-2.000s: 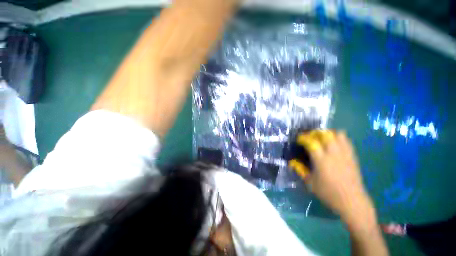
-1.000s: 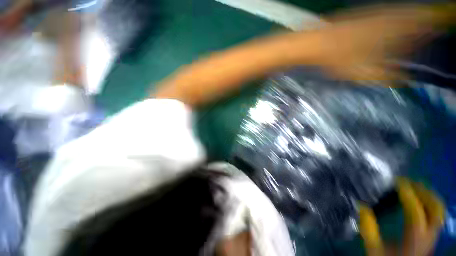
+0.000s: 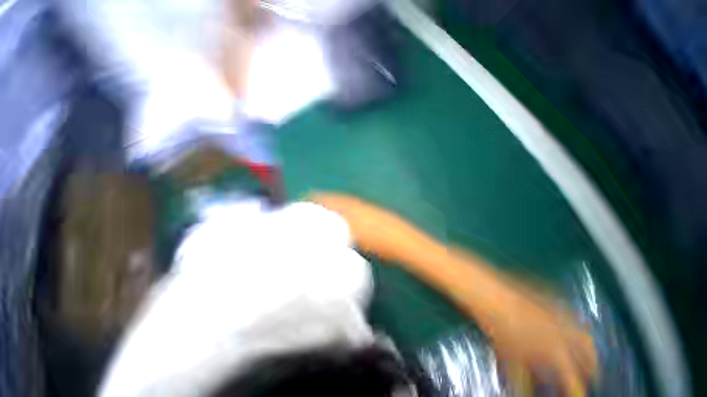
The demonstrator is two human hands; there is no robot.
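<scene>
The frame is strongly blurred. My left hand (image 3: 546, 345) is at the lower right, reaching over the shiny clear plastic sheet (image 3: 463, 368), with yellow finger cots at the bottom edge. Its fingertips are blurred and cut off, so I cannot tell whether it holds anything. Only a shiny upper part of the sheet shows, on the green bench top (image 3: 473, 178). My right hand is out of view.
Another person in white (image 3: 174, 85) is at the upper left, beside a white sheet (image 3: 287, 74) and a dark object (image 3: 360, 66). A pale rail (image 3: 535, 139) curves down the right side. A brown box-like shape (image 3: 105, 240) is at the left.
The view has swung left, so the plastic sheet has shifted to the bottom edge. My right hand, earlier around a dark piece, has left the picture. My left hand shows lower down.
</scene>
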